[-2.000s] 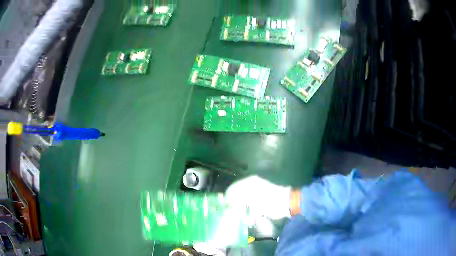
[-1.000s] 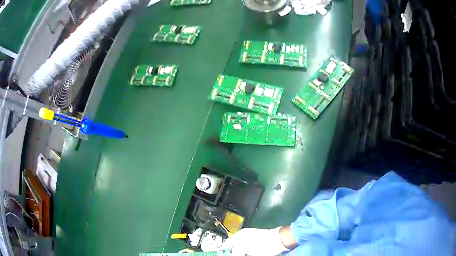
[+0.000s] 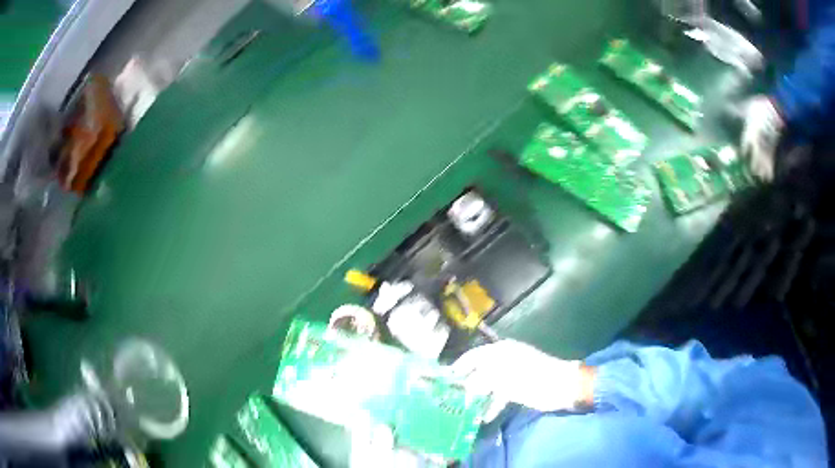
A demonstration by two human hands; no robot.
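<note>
A large green circuit board (image 3: 430, 416) is held tilted at the bottom centre, blurred, with a bright glare over its middle. My right hand (image 3: 517, 370), in a white glove below a blue sleeve, grips its right end. A white patch below the board may be my left glove, but glare and the frame edge hide its shape. Just beyond the board is a black divided tray (image 3: 508, 270) with a white-capped bottle (image 3: 471, 212), a yellow sponge (image 3: 471, 302) and crumpled white material (image 3: 417, 324).
Several boards (image 3: 586, 174) lie at the upper right. Another person's gloved hand (image 3: 760, 137) is at the rightmost one. A blue tool (image 3: 348, 27) hangs at the top. A clear round hood (image 3: 151, 388) is at the lower left, near more boards (image 3: 275, 439). Black stacked trays stand at the right.
The view has turned and shifted, so the tray sits nearer the centre. The held board shows more fully than one second ago. Another person's hand and the clear hood have come into view.
</note>
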